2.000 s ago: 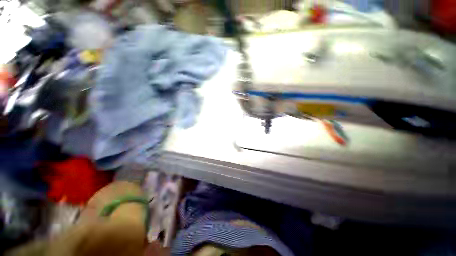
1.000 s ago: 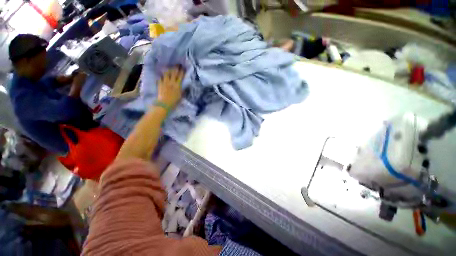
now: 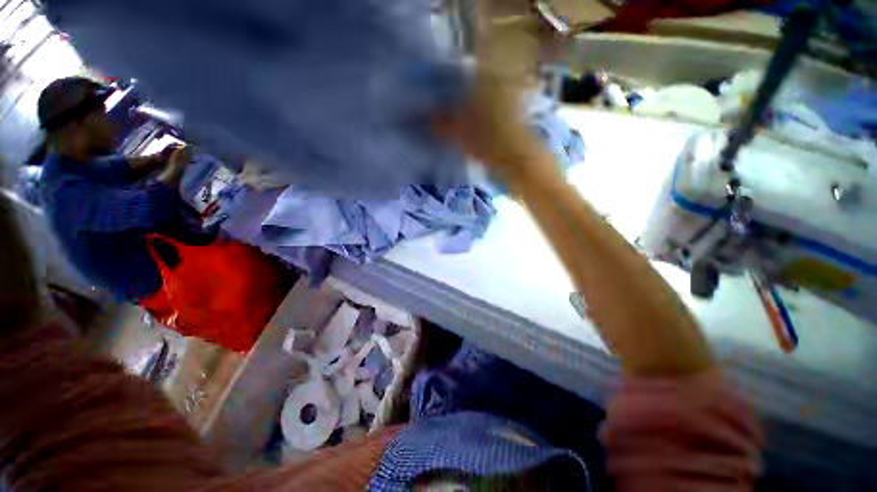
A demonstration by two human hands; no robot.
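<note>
A large light blue cloth piece (image 3: 288, 86) is raised close to the camera across the top left, blurred and shaded. My right hand (image 3: 486, 120) reaches in from the lower right and holds the cloth's right side; its fingers are blurred. My left sleeve (image 3: 87, 413) shows at the lower left, but my left hand is not in view. More light blue cloth (image 3: 413, 216) lies crumpled on the white table (image 3: 548, 269), below the raised piece.
The sewing machine head (image 3: 769, 211) stands at the right, with an orange and blue tool (image 3: 774, 312) beside it. A scrap bin (image 3: 399, 375) holds offcuts and a white roll. A red bag (image 3: 221, 293) hangs near another person in dark blue (image 3: 106, 216) at the left.
A second ago my left hand lay on the cloth heap. Now part of the cloth is lifted towards the camera, my right arm has come into view, and my left hand has left it.
</note>
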